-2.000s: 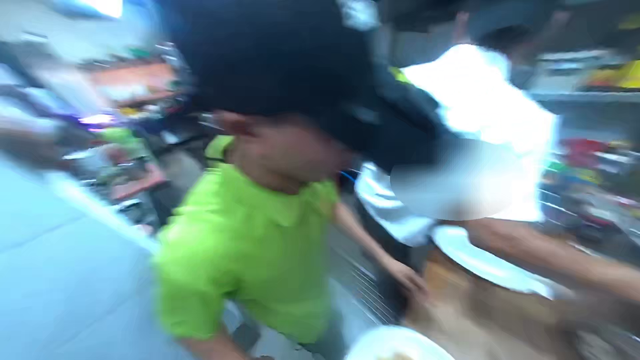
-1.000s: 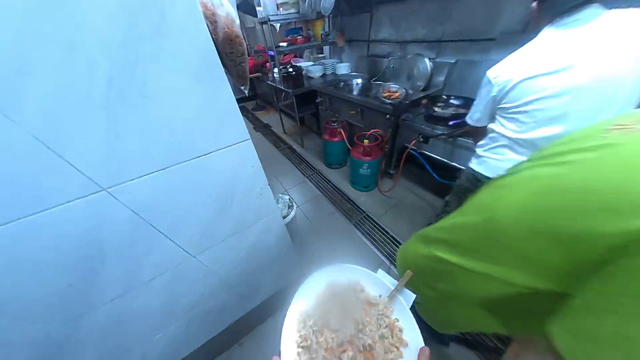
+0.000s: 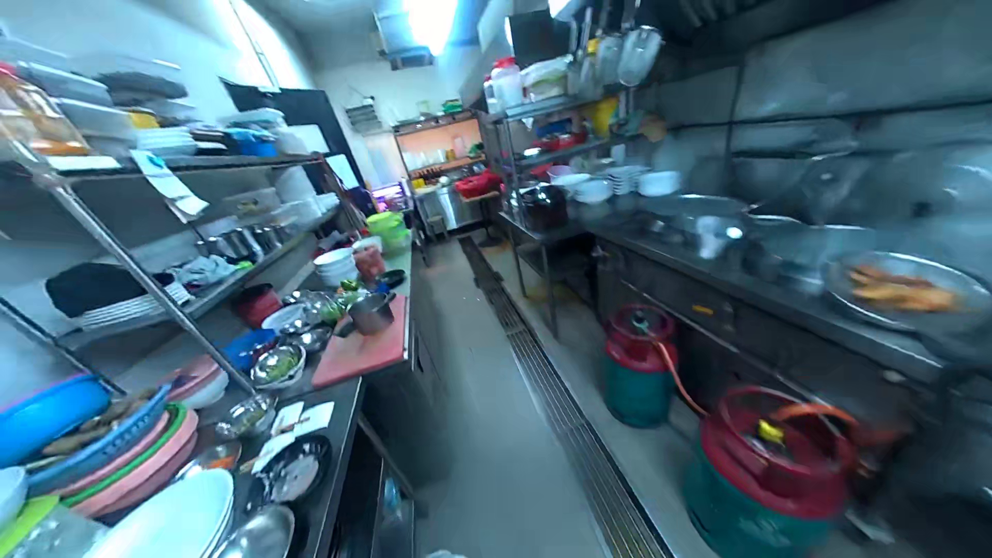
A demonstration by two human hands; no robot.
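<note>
Neither my left hand nor my right hand shows in the head view now, so what they hold is hidden. At the lower left, white plates (image 3: 180,521) lie on a dark counter beside a black bowl (image 3: 293,470) and a steel bowl (image 3: 260,535). Behind them a metal pot (image 3: 372,311) stands on a pink cutting board (image 3: 349,358). Small steel bowls, one with green food (image 3: 277,364), stand left of the board. Fried food (image 3: 903,291) lies in a round metal pan (image 3: 837,298) at the right.
A floor drain grate (image 3: 535,364) runs along the aisle. Two red and green gas cylinders (image 3: 639,380), (image 3: 767,480) stand at the right under the stove counter (image 3: 697,271). Stacked colourful basins (image 3: 139,457) sit at the lower left under metal shelving (image 3: 132,263). Further shelves (image 3: 542,155) stand at the back.
The view has swung to the aisle and left counter. The plate of food, with fingertips at its rim a second ago, is out of view, as are the people in green and white shirts.
</note>
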